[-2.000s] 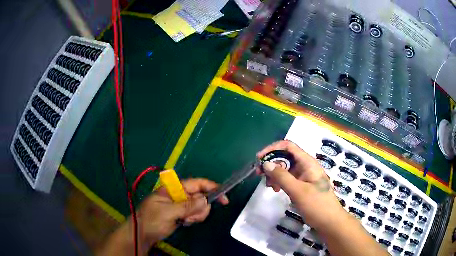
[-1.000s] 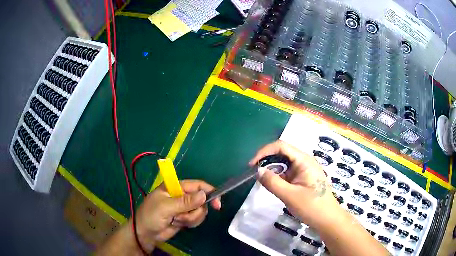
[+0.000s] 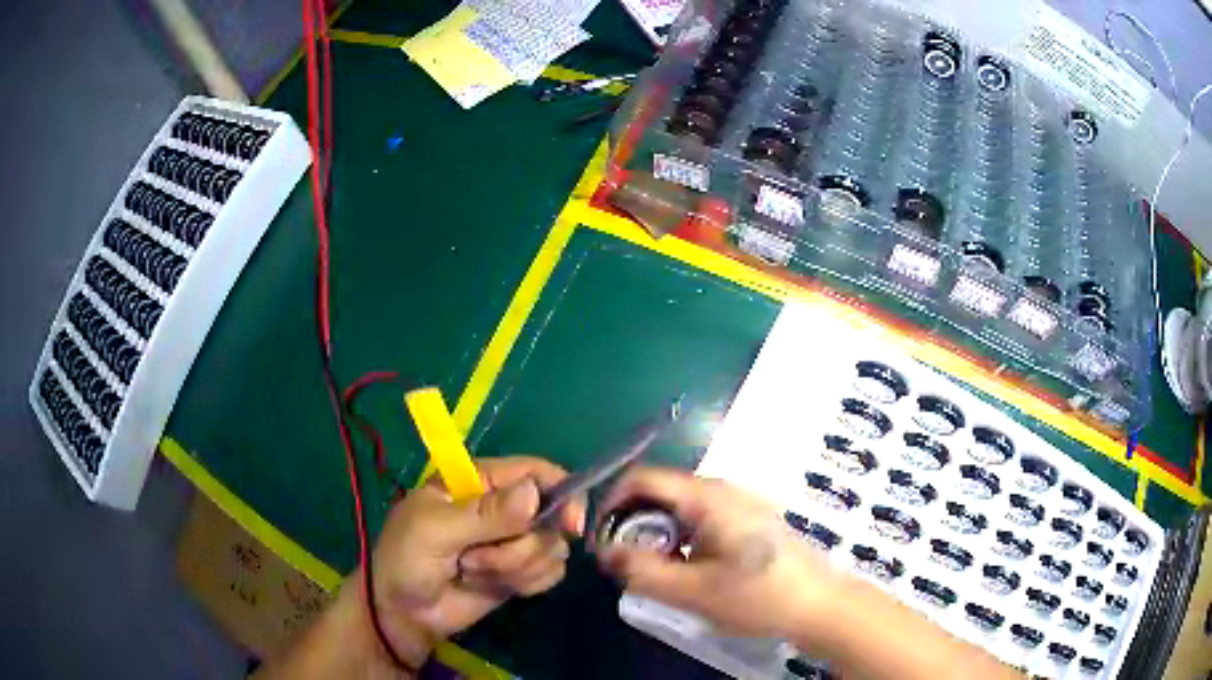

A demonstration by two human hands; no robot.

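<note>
My left hand (image 3: 485,545) holds the yellow probe (image 3: 444,442), with its yellow end sticking up and a thin dark, tweezer-like part (image 3: 614,465) pointing up to the right. Red and black leads (image 3: 328,332) run past the left wrist. My right hand (image 3: 711,551), slightly blurred, holds a round speaker driver (image 3: 645,529) with a black rim and silver ring, close beside the left fingertips. The thin tip is above the driver, apart from it. The white tray (image 3: 764,385) at right holds rows of drivers; the right forearm covers its lower left part.
A second white tray (image 3: 246,246) with dark drivers stands far left. A clear ribbed tray (image 3: 877,226) with small labels is at the back right. Papers (image 3: 499,47) lie at the back. A brown cardboard piece (image 3: 246,578) is at lower left, a white fan (image 3: 1183,359) at the right edge.
My right hand has moved down and left with the driver, away from the thin tip and closer to my left hand. The left hand still holds the probe, in nearly the same place.
</note>
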